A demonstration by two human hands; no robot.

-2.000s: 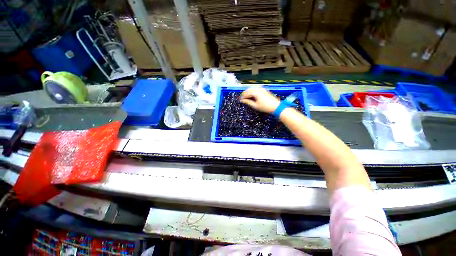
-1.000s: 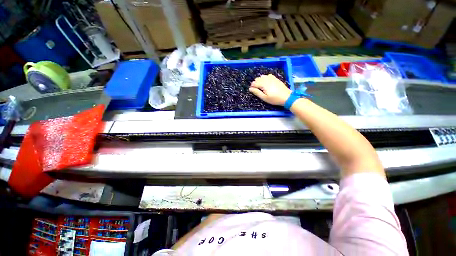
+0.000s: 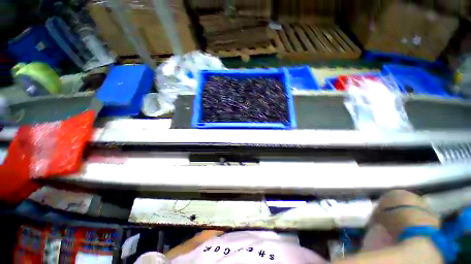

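My right hand (image 3: 405, 209) is blurred at the lower right, below the rails, with a bright blue strap on its wrist. Its fingers are not clear, and I cannot tell if it holds anything. My left hand is out of view; only a bit of bare arm shows at the bottom, beside the shirt. The blue bin (image 3: 293, 111) lies beyond the rails at the centre. A heap of small black components (image 3: 245, 100) fills it, with no hand in it.
A red bubble-wrap bag (image 3: 57, 144) lies across the rails (image 3: 232, 175) at the left. A dark tote at the lower left holds red and blue rows (image 3: 67, 245). Clear plastic bags (image 3: 186, 75) and a closed blue box (image 3: 126, 87) lie left of the bin. Another clear bag (image 3: 377, 105) lies right.
My right hand has left the components in the blue bin and moved back to the lower right. The view has shifted slightly, so the bin sits further left in the picture.
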